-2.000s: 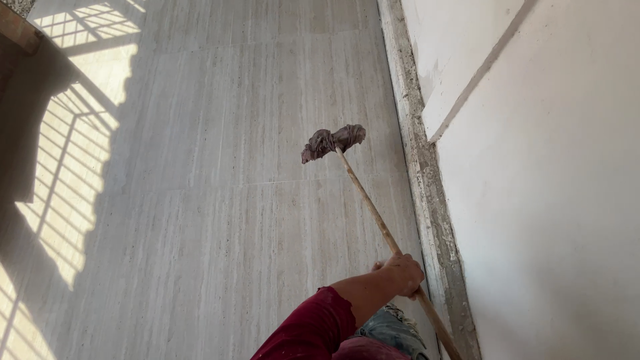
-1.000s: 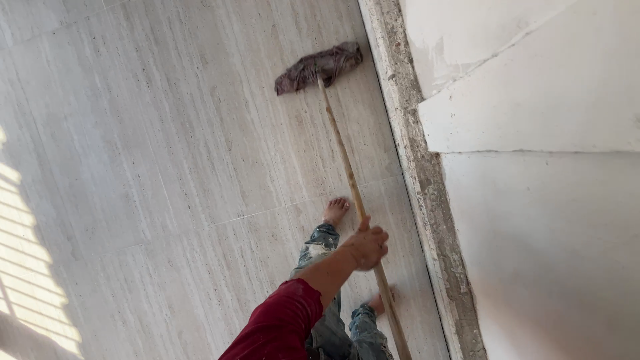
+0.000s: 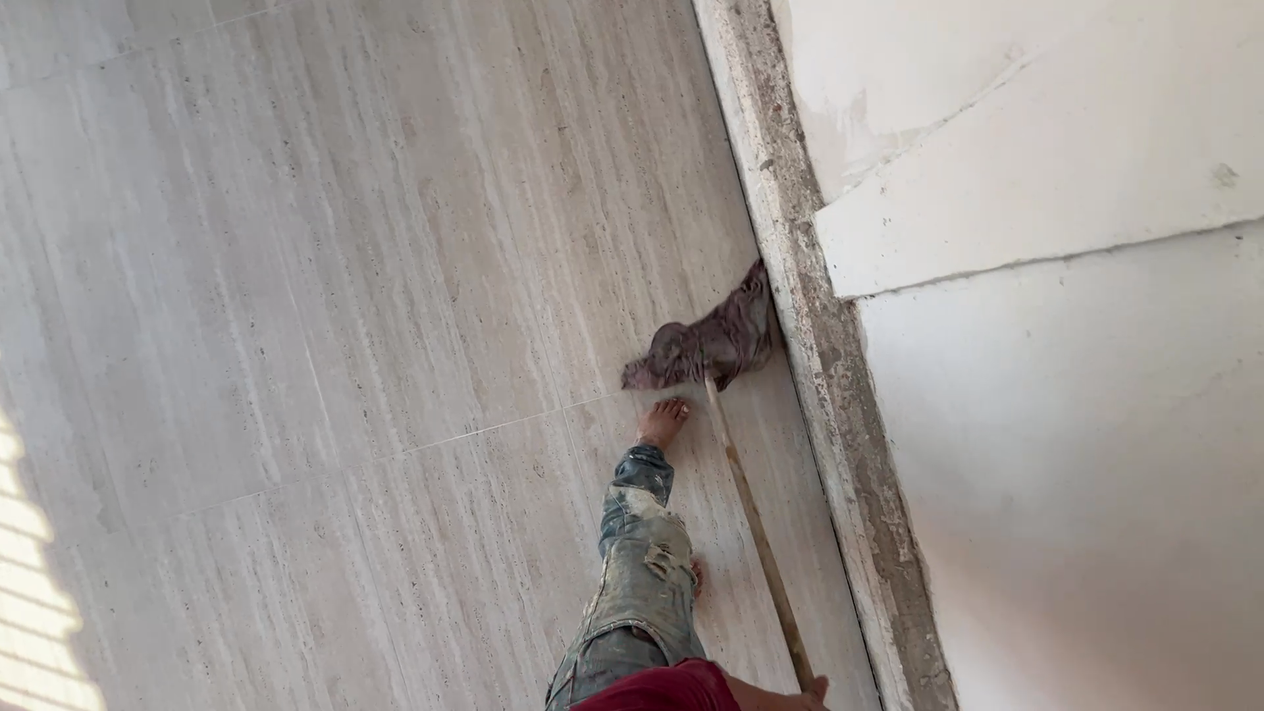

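Note:
A dark brownish-purple cloth mop head (image 3: 706,346) lies bunched on the tiled floor, its right end against the raised edge by the wall. Its long wooden handle (image 3: 755,518) runs down and to the right. At the bottom edge my left hand (image 3: 812,695), coming from a red sleeve, is closed around the handle; most of this hand is cut off by the frame. My right hand is out of view. A bare foot (image 3: 663,423) stands just below the mop head, under paint-stained jeans (image 3: 642,553). Part of the other foot shows behind the leg.
Large grey-beige tiles with streaks (image 3: 346,296) cover the floor, with thin joints between them. A rough, stained concrete ledge (image 3: 839,395) runs along the right side, beside a white wall surface (image 3: 1066,415) with cracks or seams. Striped sunlight falls at the lower left.
The mop head has come back from farther out on the floor to beside my foot and the ledge. My left hand has moved down the view along with the handle.

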